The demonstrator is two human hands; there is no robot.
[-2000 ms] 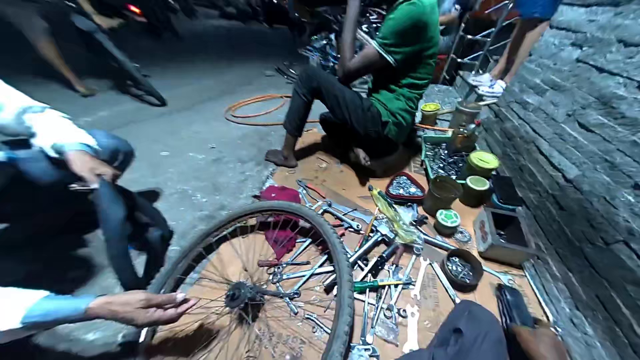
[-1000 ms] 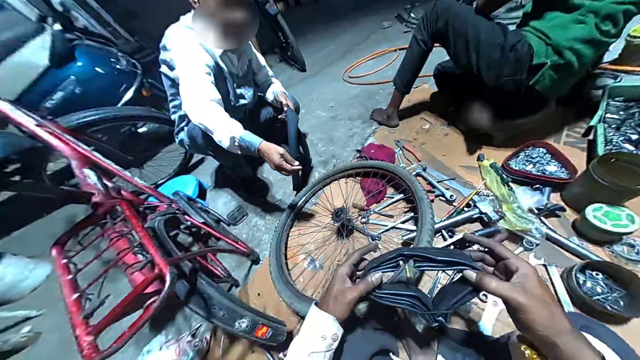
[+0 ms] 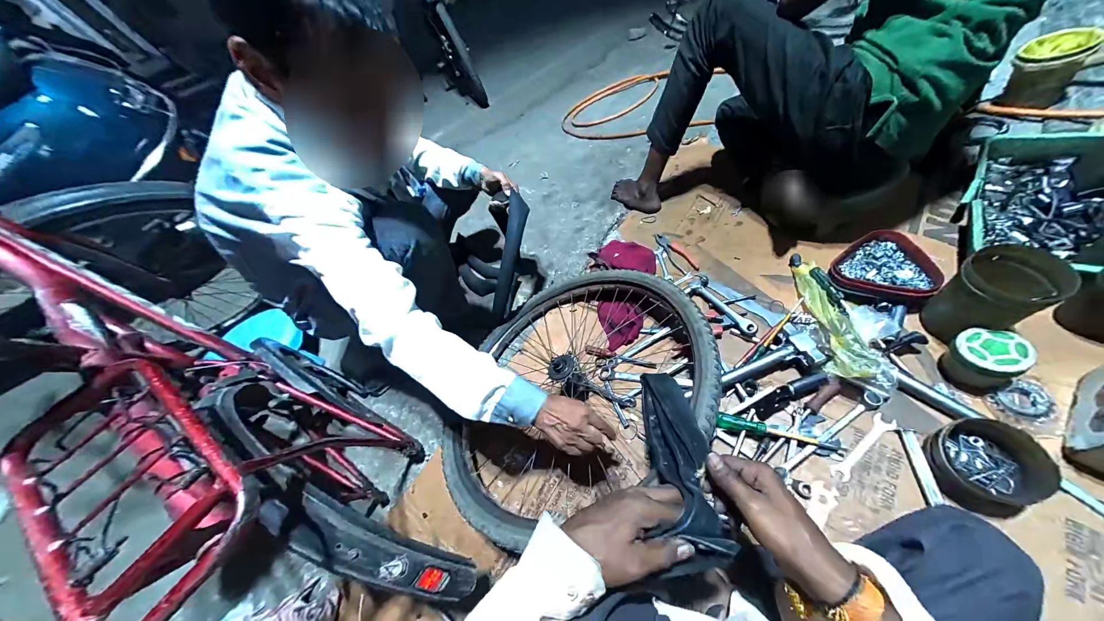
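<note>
Both of my hands are at the lower middle, on a folded black rubber inner tube point(image 3: 677, 431). My left hand point(image 3: 625, 530) grips its lower folds, thumb and fingers closed on it. My right hand point(image 3: 768, 509) pinches the tube's right side between thumb and fingers. Just beyond them a spoked bicycle wheel with its tyre point(image 3: 707, 354) lies tilted over cardboard. A co-worker's hand point(image 3: 573, 424) reaches over its spokes, near the hub point(image 3: 565, 369). That person's other hand point(image 3: 498, 183) holds a black tube or strip point(image 3: 511, 250).
A red bicycle frame with a rear carrier point(image 3: 172, 414) stands at the left. Spanners point(image 3: 862, 448), a green screwdriver point(image 3: 768, 429) and other tools cover the cardboard at right. Beyond are a tray of small parts point(image 3: 887, 263), tins point(image 3: 992, 466), an orange hose point(image 3: 604, 103) and another seated person.
The co-worker's near hand has moved right, over the wheel's spokes. The tube in my hands was spread wide between them; it is now bunched, with one part standing up.
</note>
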